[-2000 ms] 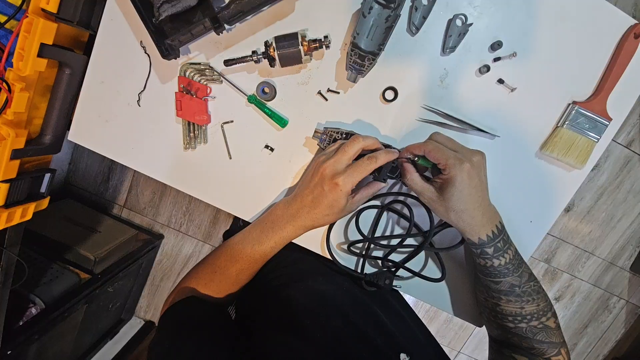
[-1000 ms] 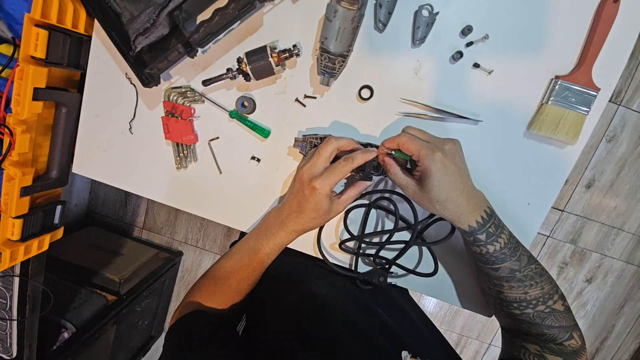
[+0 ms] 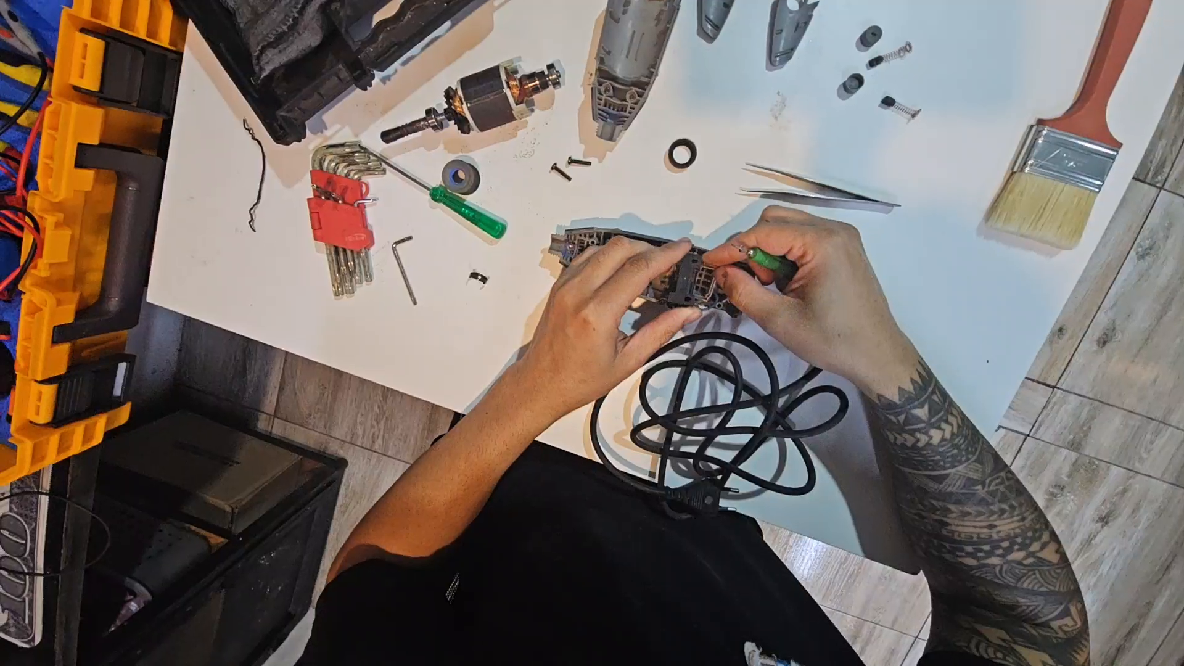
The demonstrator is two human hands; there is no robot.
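Observation:
My left hand (image 3: 601, 319) grips the opened housing of a rotary power tool (image 3: 684, 276), whose inner parts face up. My right hand (image 3: 800, 287) is at the housing's right end, with a green-handled screwdriver (image 3: 770, 263) held in its fingers; the fingers hide the screwdriver's tip. A black power cord (image 3: 740, 416) lies coiled just below both hands. Above them are steel tweezers (image 3: 819, 196) and a black ring (image 3: 682, 154). A motor armature (image 3: 490, 97) and a grey housing half (image 3: 634, 60) lie farther up.
Left on the white table (image 3: 222, 250) are a red-held hex key set (image 3: 340, 222), a loose hex key (image 3: 404, 270), a green screwdriver (image 3: 467, 211) and two screws (image 3: 569, 168). A paintbrush (image 3: 1064, 166) lies right, carbon brushes with springs (image 3: 893, 55) upper right. An orange toolbox (image 3: 83, 231) stands left.
The fingers of my left hand have spread over the housing, showing more of its inside. The screwdriver remains in my right hand. The view has shifted somewhat.

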